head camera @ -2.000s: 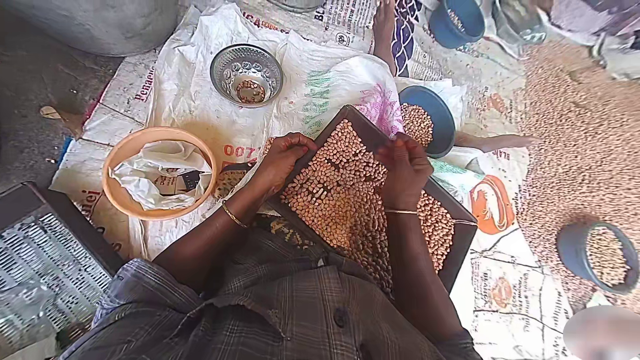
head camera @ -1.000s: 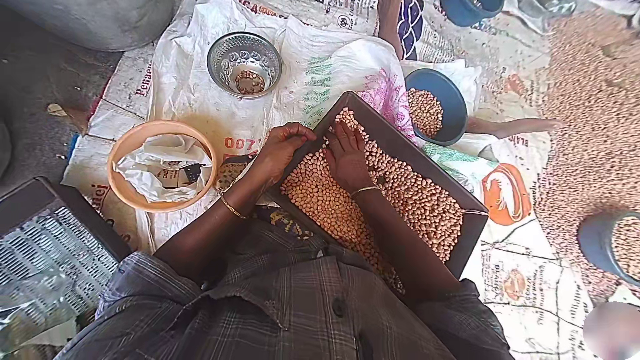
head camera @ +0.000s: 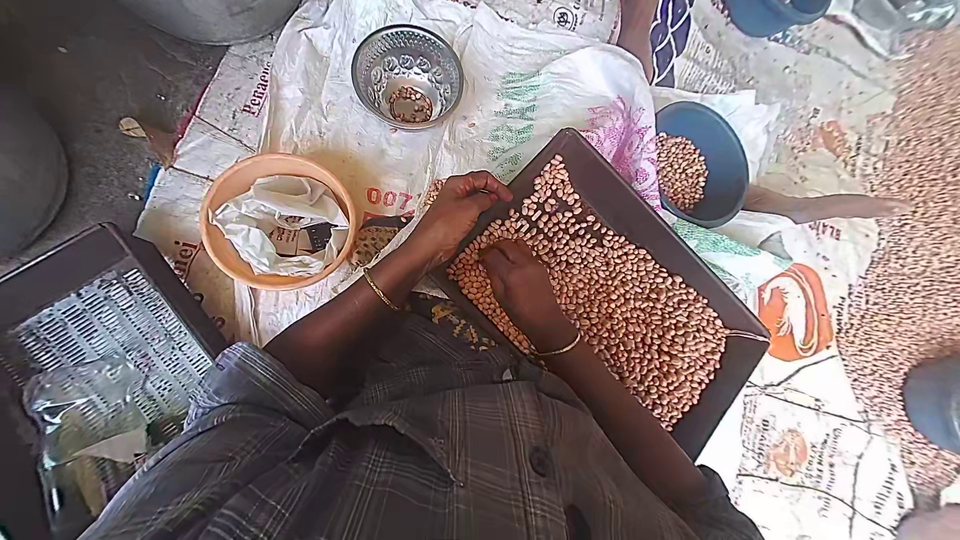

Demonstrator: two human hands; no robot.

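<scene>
A dark rectangular tray [head camera: 637,202] lies tilted across my lap, with a layer of peanuts [head camera: 630,307] spread over most of its floor. My left hand [head camera: 457,214] is at the tray's upper left rim, its thumb and forefinger near each other; whether something small is between them cannot be told. My right hand [head camera: 521,285] rests in the peanuts near the tray's left side, its fingers curled and partly hidden. Up and to the left of the tray stands a patterned metal bowl [head camera: 409,75] with a few nuts at its bottom.
An orange basin [head camera: 217,232] holding a white bag stands at left, above a slotted metal sieve [head camera: 112,330]. A blue bowl of peanuts [head camera: 724,165] stands beyond the tray, near another person's limb [head camera: 817,206]. Peanuts [head camera: 907,247] cover the ground at right, around a blue bucket [head camera: 934,401].
My right hand has moved from the tray's far rim into the peanuts, then towards its left side, and its fingers have curled. My left hand stays near the upper left rim.
</scene>
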